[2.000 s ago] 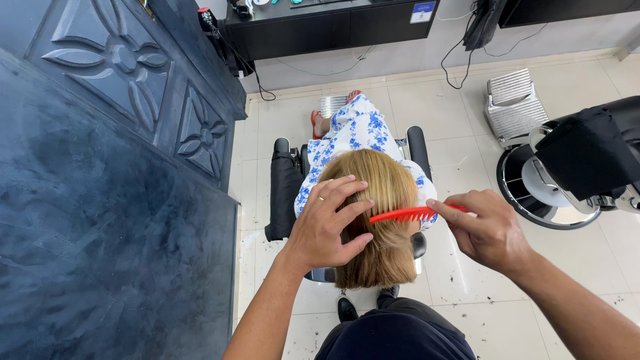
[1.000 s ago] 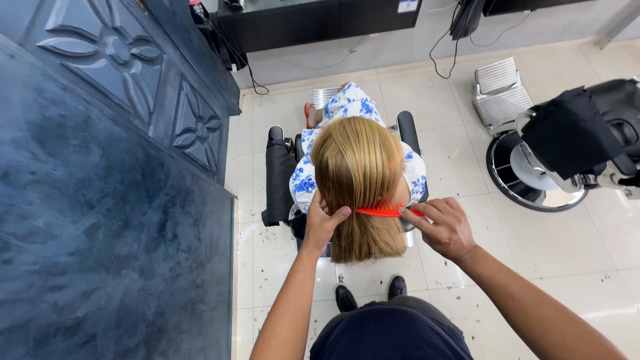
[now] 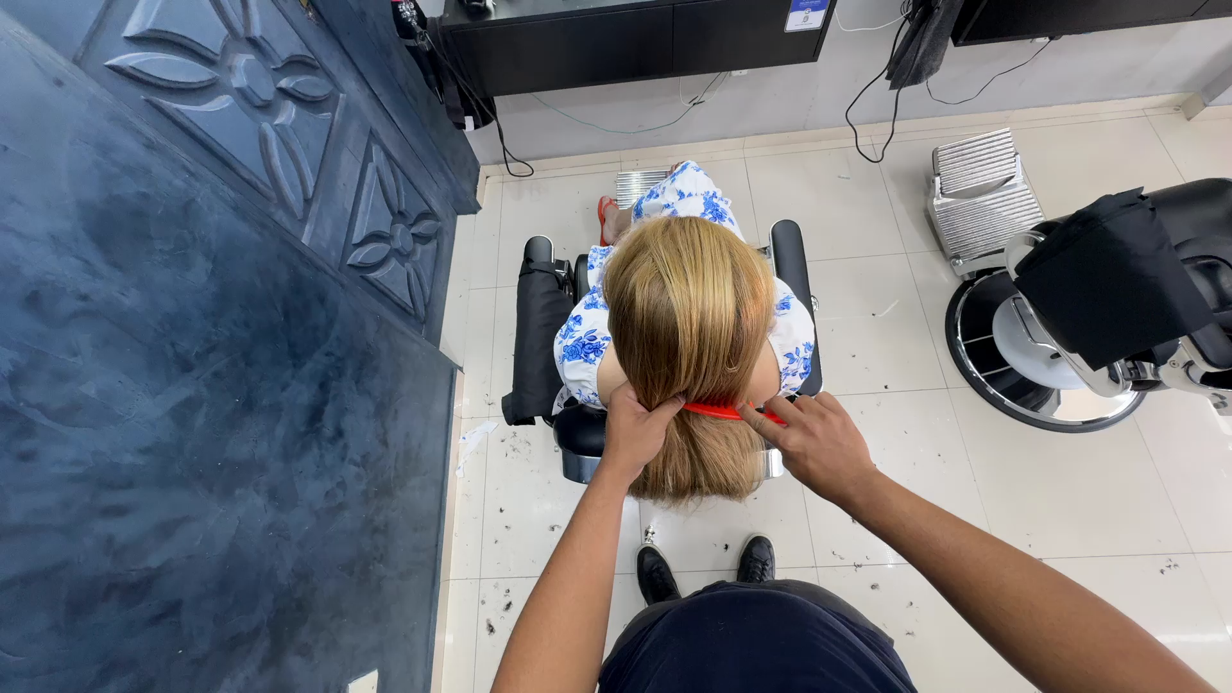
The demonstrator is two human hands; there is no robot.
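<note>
A person with long straight blond hair (image 3: 688, 298) sits facing away in a black salon chair (image 3: 791, 279), in a white dress with blue flowers (image 3: 583, 346). My right hand (image 3: 813, 438) grips the end of a red comb (image 3: 714, 410), whose length lies across the hair at neck height. At the left side of the neck, my left hand (image 3: 640, 428) pinches the hair between thumb and fingers, close to the comb's other end. Below the comb the hair hangs loose down the chair's back. The comb's teeth are mostly hidden in the hair.
A dark blue carved door (image 3: 250, 82) and panel stand at the left. Another salon chair (image 3: 1116, 279) with a metal footrest (image 3: 987, 197) is at the right. Black wall cabinets (image 3: 635, 43) and hanging cables are ahead. Hair clippings dot the tiled floor (image 3: 895, 481).
Both hands and the comb have moved down from the head to neck height. My left hand has gone from lying on top of the hair to holding it at the left side.
</note>
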